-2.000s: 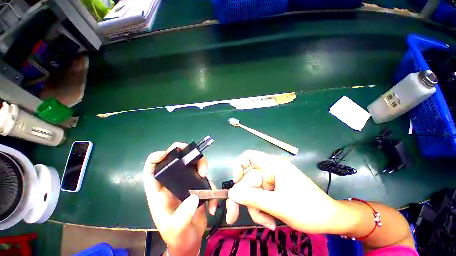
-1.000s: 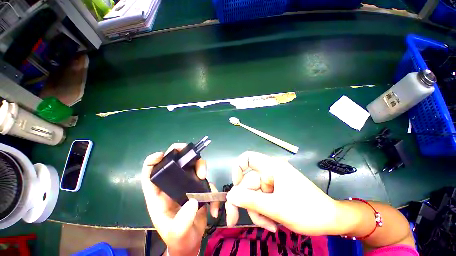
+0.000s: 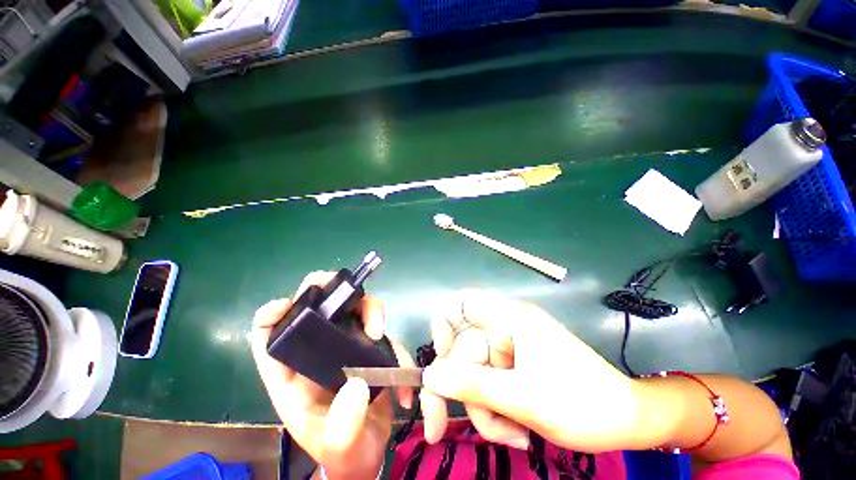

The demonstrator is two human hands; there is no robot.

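Observation:
My left hand (image 3: pixel 324 398) holds a black power adapter (image 3: pixel 314 347), its two metal pins pointing up and to the right. My right hand (image 3: pixel 507 370) pinches a short, thin brownish-grey strip (image 3: pixel 385 376) between thumb and fingers. The strip lies across the adapter's lower edge, beside my left thumb. Part of a black cord shows between my hands; the rest of it is hidden. A pale yellow toothbrush (image 3: pixel 502 247) lies on the green bench beyond my hands.
A second adapter (image 3: pixel 744 277) with coiled cord, a white square (image 3: pixel 663 202), a solvent bottle (image 3: pixel 762 171) and a blue basket (image 3: pixel 812 211) are at right. A smartphone (image 3: pixel 148 309), a white fan (image 3: pixel 83 361) and a whitish drink bottle (image 3: pixel 66 241) are at left.
My left hand and the adapter have moved slightly left, and the adapter has turned a little. The strip has stayed against the adapter's lower part.

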